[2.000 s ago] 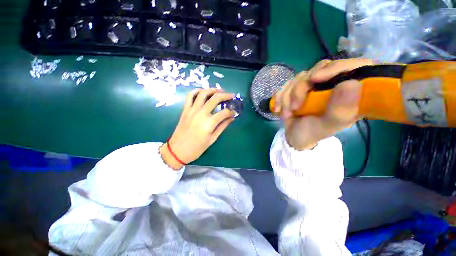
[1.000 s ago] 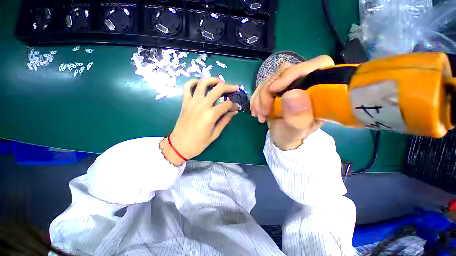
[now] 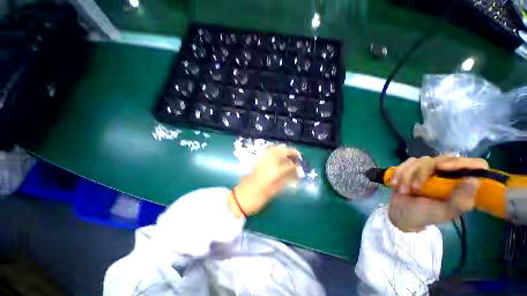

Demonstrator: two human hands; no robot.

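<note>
My right hand (image 3: 430, 188) is closed around the orange electric screwdriver (image 3: 445, 186). Its black nose is over the right part of the round screw dish (image 3: 349, 171), which is full of tiny grey screws. My left hand (image 3: 276, 173) is blurred, just right of the pile of silver-white metal pieces (image 3: 247, 149). Its fingers hold a small dark round unit (image 3: 300, 168), partly hidden and blurred, with bright bits at its right. The black blister tray (image 3: 254, 87) lies behind, with rows of pockets, most showing round units with shiny strips.
Small side piles of silver-white parts (image 3: 166, 133) lie left of the main pile. A crumpled clear plastic bag (image 3: 456, 113) and a black cord (image 3: 386, 95) are behind the screwdriver. A pale rail (image 3: 381, 87) crosses the back. Blue bins (image 3: 95, 202) are below the bench edge at left.
The view has shifted, showing the whole tray. The screwdriver's nose has moved from beside the round unit to over the screw dish. My left hand stays by the metal pieces with the unit.
</note>
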